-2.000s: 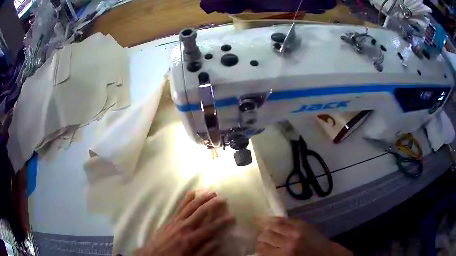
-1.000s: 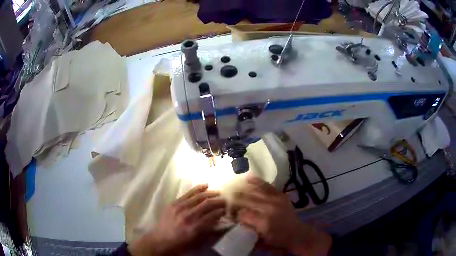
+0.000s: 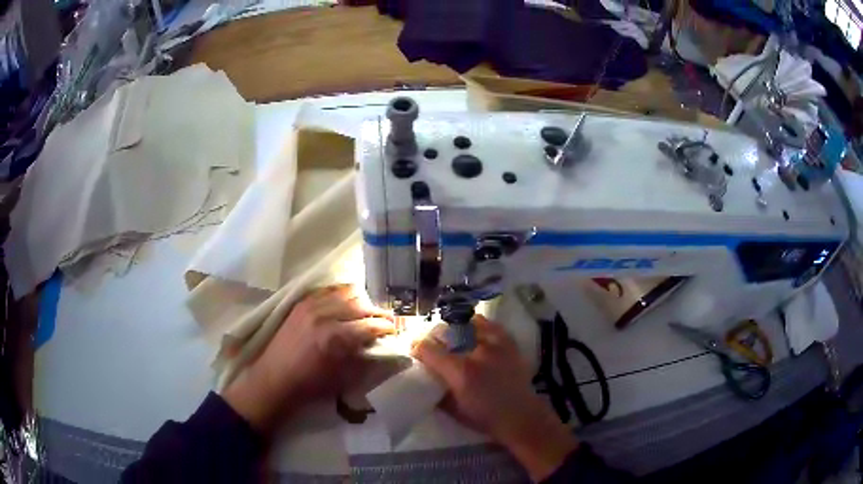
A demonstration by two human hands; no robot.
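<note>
A cream garment panel (image 3: 312, 222) lies bunched in folds to the left of and under the head of the white sewing machine (image 3: 606, 203). My left hand (image 3: 308, 345) presses on the cloth just left of the lit needle area. My right hand (image 3: 487, 373) is on the cloth just right of the needle, its fingertips close to the presser foot. A whiter cloth piece (image 3: 407, 402) sticks out between my hands towards the front edge. The needle area is overexposed, and the fingertips there are partly hidden by glare and machine parts.
A stack of cut panels (image 3: 95, 180) lies at the left. Black-handled shears (image 3: 572, 373) lie right of my right hand. Small scissors (image 3: 738, 359) and a tan-brown cone (image 3: 639, 298) lie further right. Dark fabric (image 3: 520, 43) is behind the machine. A grey ruled strip (image 3: 662, 416) runs along the front.
Both hands have moved forward to the needle. The cream panel has shifted and bunched up to the left, and the whiter piece now shows more between the hands. The camera view has shifted slightly.
</note>
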